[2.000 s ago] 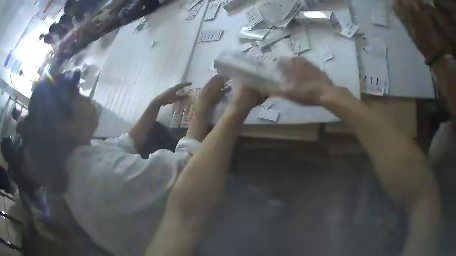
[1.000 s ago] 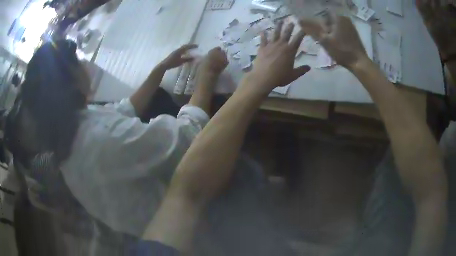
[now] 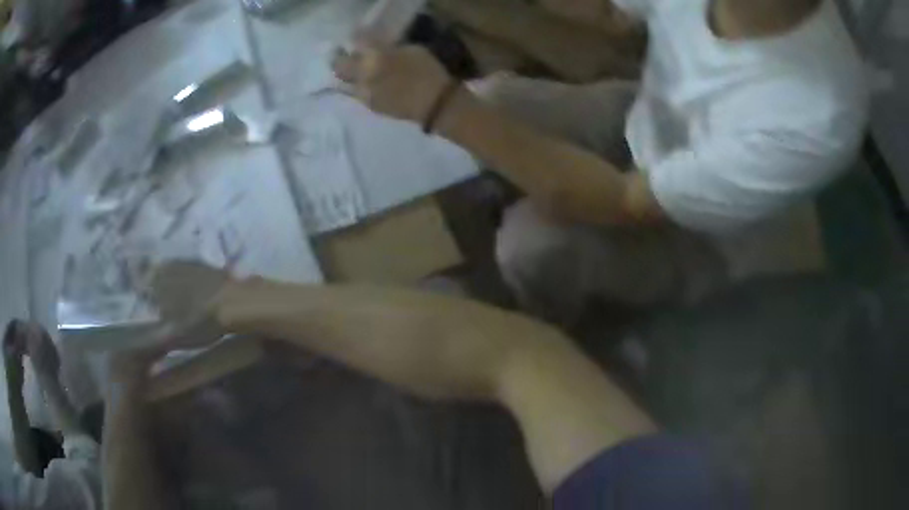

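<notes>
A glossy silvery pack (image 3: 100, 314) lies level at the table's near edge, at the lower left. My right hand (image 3: 187, 294) is at its right end, fingers bent and seemingly gripping it. My left hand (image 3: 145, 351) is just below, close to my right hand and the pack. It is blurred, with its fingers partly hidden, so its grip is unclear. Small pale paper pieces (image 3: 179, 194) are scattered on the white table sheet (image 3: 269, 214) beyond my hands.
More shiny packs (image 3: 211, 122) lie farther back. A sheet with dark marks (image 3: 327, 179) lies to their right. A person in a white top (image 3: 748, 120) sits at the right, holding a white item (image 3: 389, 18). Another person's hands (image 3: 32, 344) are at the lower left. Brown cardboard (image 3: 394, 244) shows under the table edge.
The view has swung right, so the table now lies at the left. My spread left hand has come back beside my right hand, and a silvery pack now shows at them.
</notes>
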